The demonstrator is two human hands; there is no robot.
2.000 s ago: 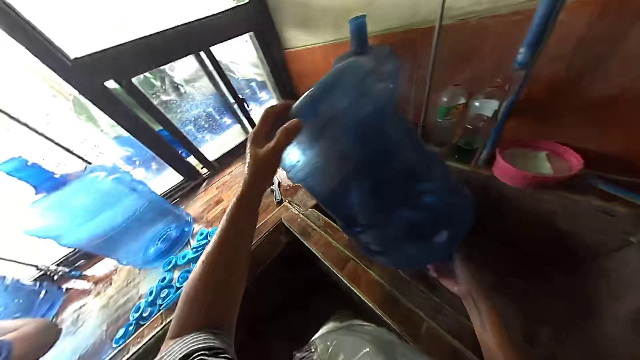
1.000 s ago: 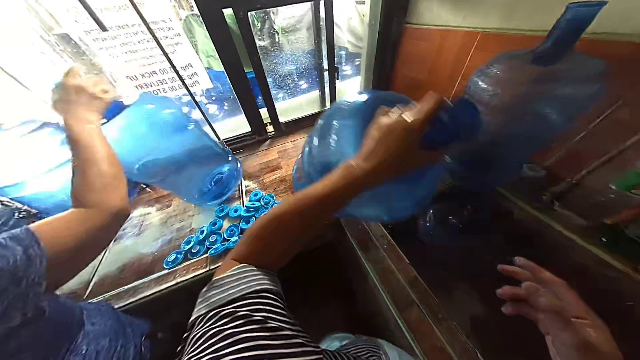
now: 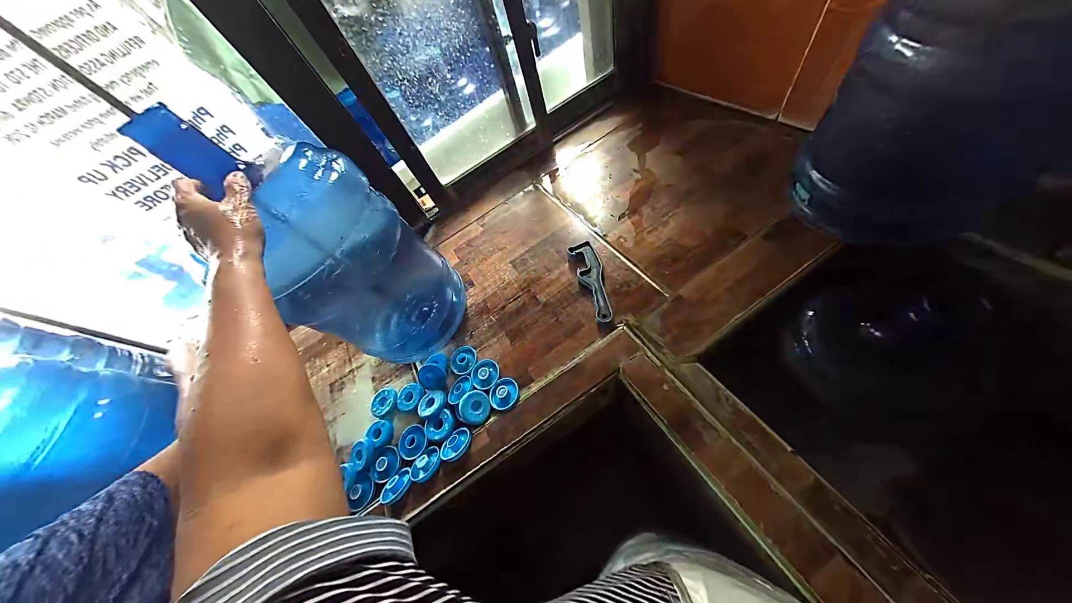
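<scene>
My left hand [image 3: 219, 213], wet and at the end of a striped sleeve, grips the blue neck piece of a translucent blue water jug [image 3: 360, 251]. The jug leans on the tiled ledge, its neck toward the upper left. Many loose blue jug caps [image 3: 431, 406] lie in a cluster below its base. A dark cap-opener tool [image 3: 592, 280] lies flat to the right of the jug. At the upper right stands a second, darker blue jug [image 3: 913, 126]. My right hand is out of view.
Another person's blue sleeve [image 3: 92, 536] is at the lower left, close beside my forearm. A further blue jug [image 3: 75, 427] stands behind it. The ledge's raised edge [image 3: 536, 419] borders a dark recess. A framed window [image 3: 435, 75] bounds the ledge.
My left hand has moved left, from the jug at the right to the one on the ledge. The other person's hand has left that jug's neck. My right hand has gone out of view.
</scene>
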